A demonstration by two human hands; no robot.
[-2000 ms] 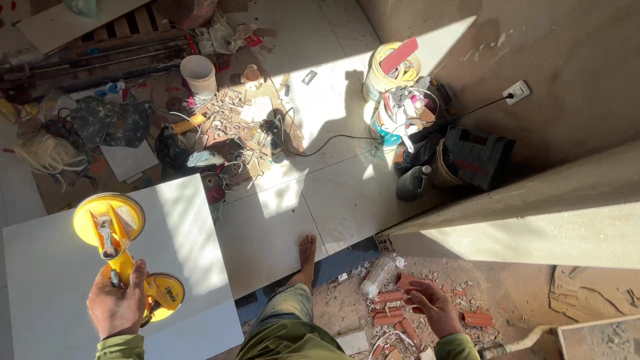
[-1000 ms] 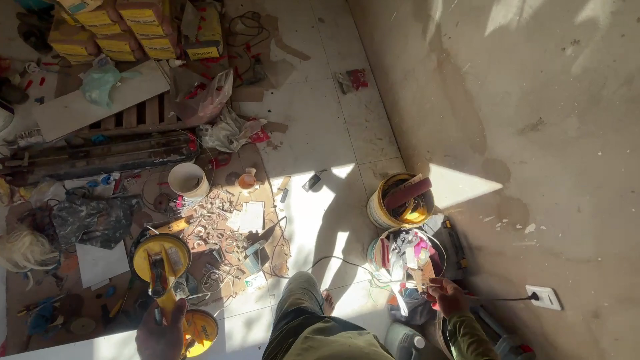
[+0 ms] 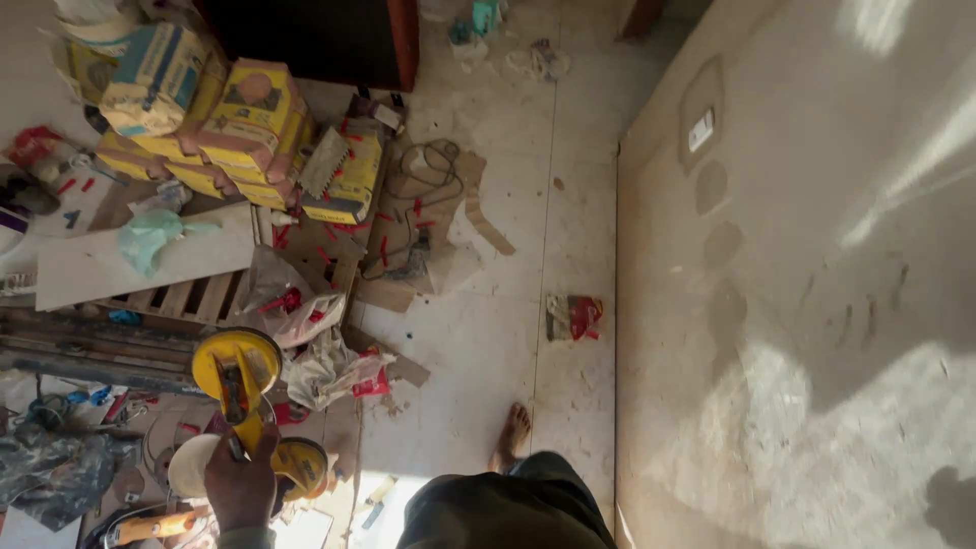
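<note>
My left hand (image 3: 240, 476) is closed around the handle of a yellow double suction cup lifter (image 3: 248, 427) at the lower left. One round cup lies above the hand and the other to its right, and both look free of any tile. Behind the hand, a pale bucket (image 3: 191, 465) stands partly hidden on the floor. My right hand is out of view. Below, one bare foot (image 3: 515, 431) rests on the pale floor tiles.
Stacked yellow bags (image 3: 252, 114) and a wooden pallet (image 3: 206, 301) fill the upper left. Plastic bags (image 3: 316, 374) lie beside the lifter. A red and white packet (image 3: 576, 318) sits near the wall (image 3: 793, 267) on the right. A power tool (image 3: 412, 259) with a cord lies on cardboard.
The view has moved far across the room. The lifter stays in my left hand; the large white tile beside it two seconds ago is out of view. My right hand has left the view.
</note>
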